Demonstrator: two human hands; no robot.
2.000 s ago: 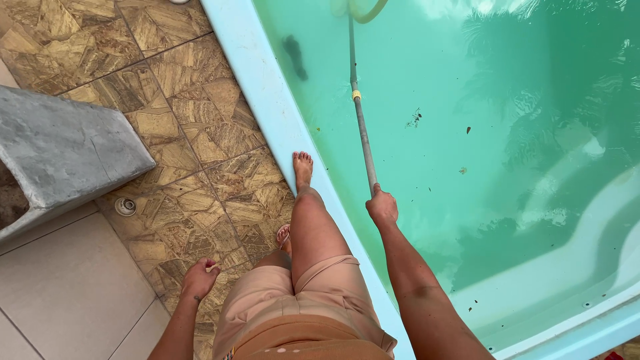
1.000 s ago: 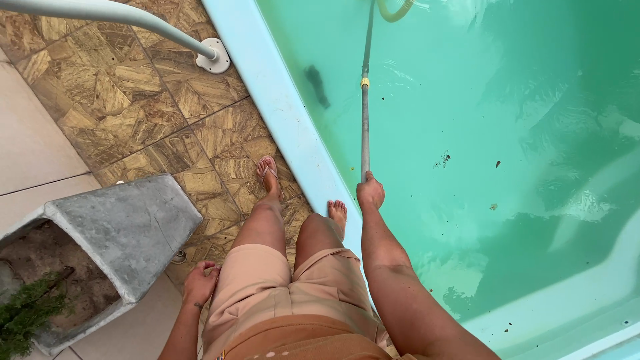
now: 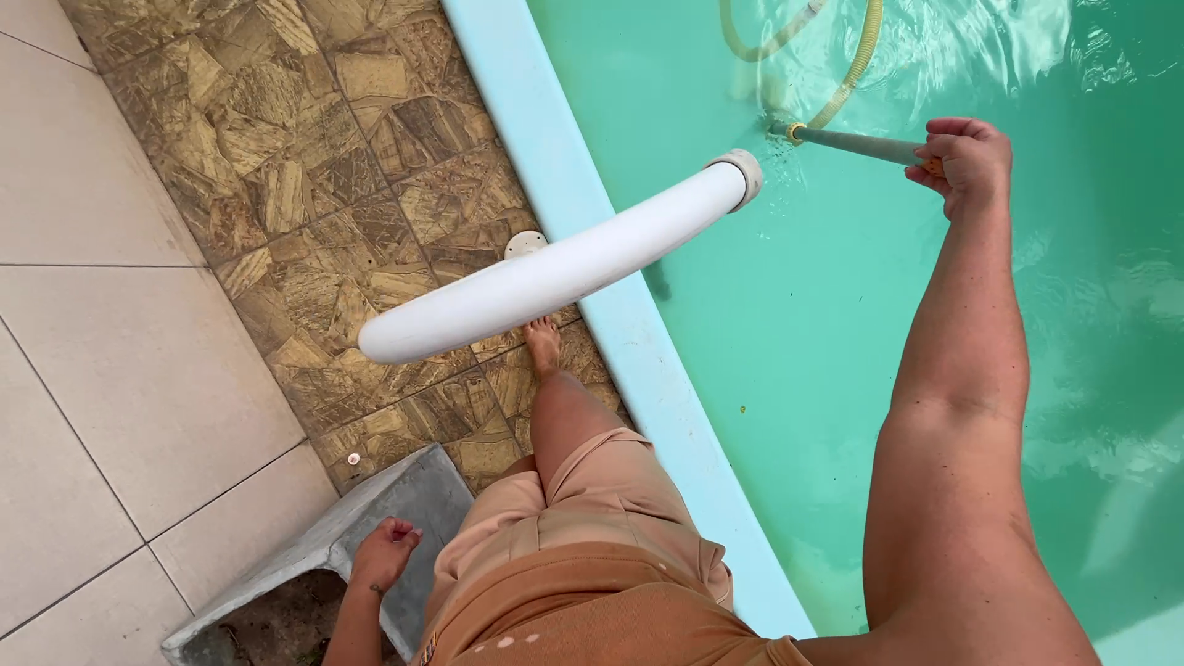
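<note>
My right hand [image 3: 971, 165] is closed around the near end of a grey pole [image 3: 860, 144], held out over the green pool water at the upper right. The pole slants down to a yellow collar [image 3: 795, 132] at the water, beside a ribbed yellowish hose [image 3: 856, 69] that curves through the pool. My left hand [image 3: 387, 553] hangs low at my left side above a grey concrete planter, its fingers curled. Whether it holds something small cannot be told.
A curved white tube rail [image 3: 555, 277] crosses over the light blue pool edge [image 3: 638, 342]. Its base plate [image 3: 525, 244] sits on brown stone tiles [image 3: 305, 176]. The grey planter [image 3: 421, 490] stands at my left, near pale floor tiles [image 3: 148, 370].
My right arm has stretched forward and outward with the pole, which now points left instead of nearly straight ahead. The view has shifted forward, bringing the whole white rail in.
</note>
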